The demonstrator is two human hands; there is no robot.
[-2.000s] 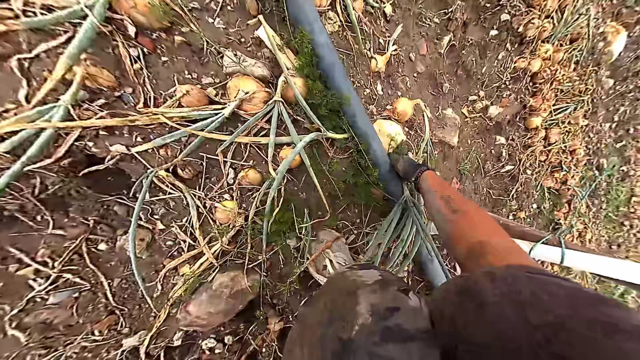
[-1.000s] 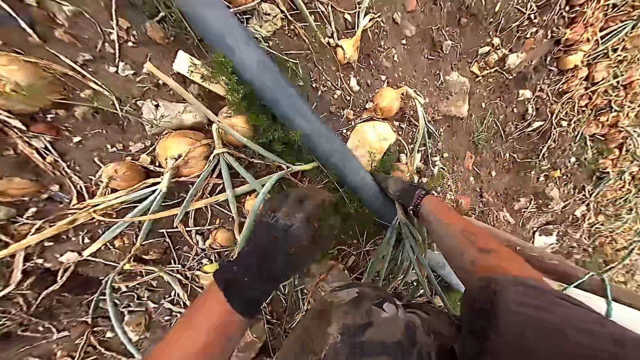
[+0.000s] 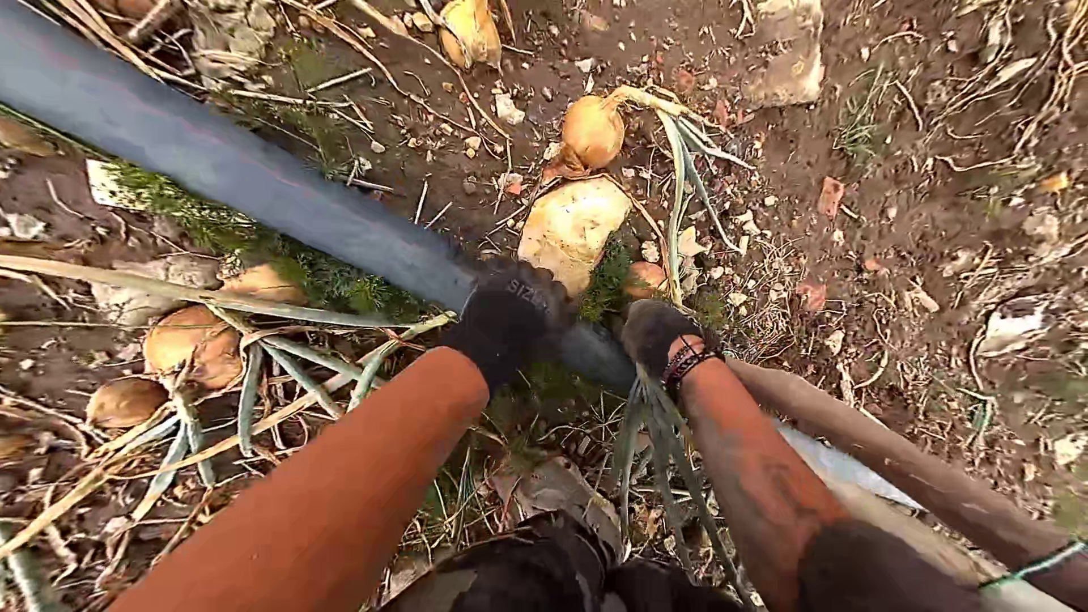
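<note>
A thick grey pipe (image 3: 280, 183) runs diagonally over the soil from the upper left to the middle. My left hand (image 3: 510, 314), in a dark glove, lies over the pipe; whether its fingers grip it cannot be told. Just right of it, my gloved right hand (image 3: 656, 336) is closed around the top of a bunch of green onion leaves (image 3: 659, 450) that hangs down from it. Any bulbs on that bunch are hidden. Beyond my hands are a pale stone (image 3: 574, 225) and a yellow onion (image 3: 593, 132) with its leaves attached.
More onions (image 3: 195, 347) with long leaves lie at the left. Another onion (image 3: 470, 34) is at the top. A wooden pole (image 3: 892, 450) and a pale bar pass beside my right forearm. Flat stones (image 3: 786, 55) and dry roots are scattered at the right.
My left hand has come into view and moved rightward onto the pipe, close to my right hand. My right hand still holds the leaves. The view has moved closer to the ground.
</note>
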